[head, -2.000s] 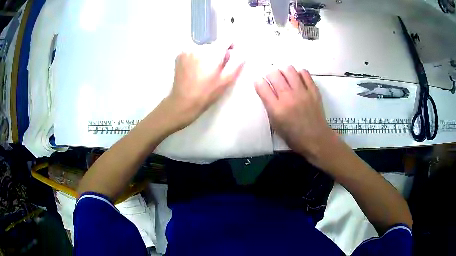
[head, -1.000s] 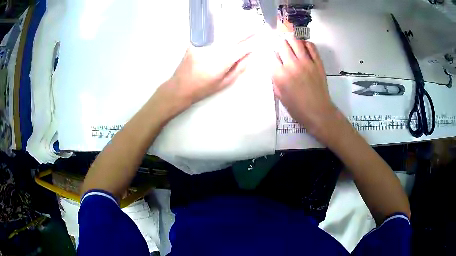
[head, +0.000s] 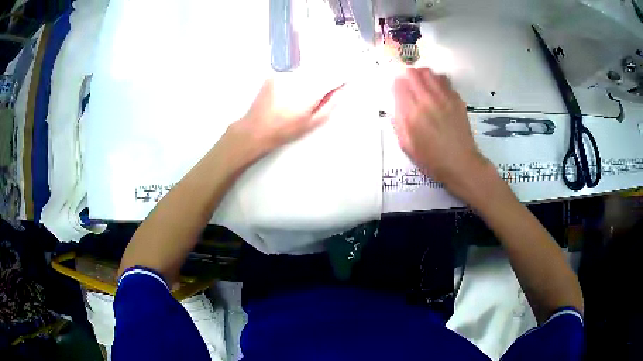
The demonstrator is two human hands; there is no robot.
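Note:
A white fabric piece (head: 310, 190) lies on the white table in front of me and hangs over its front edge. My left hand (head: 285, 113) rests flat on it, fingers apart and washed out by glare. My right hand (head: 433, 116) is at the fabric's right edge, just below the presser foot and needle area (head: 405, 42). Its fingers are close together and slightly blurred. I cannot tell whether it holds the cloth. The needle itself is lost in bright light.
Grey thread snips (head: 518, 127) and black tailor's shears (head: 574, 116) lie to the right. A tape rule (head: 525, 171) runs along the front edge. White cloth (head: 67, 141) hangs at the table's left edge. A yellow tube frame (head: 81, 276) and white bundles (head: 493, 292) are below.
The fabric first moved up towards the needle, and its front part now hangs lower over the edge. My right hand went up to the needle area, then back down slightly and rightward, off the cloth's edge.

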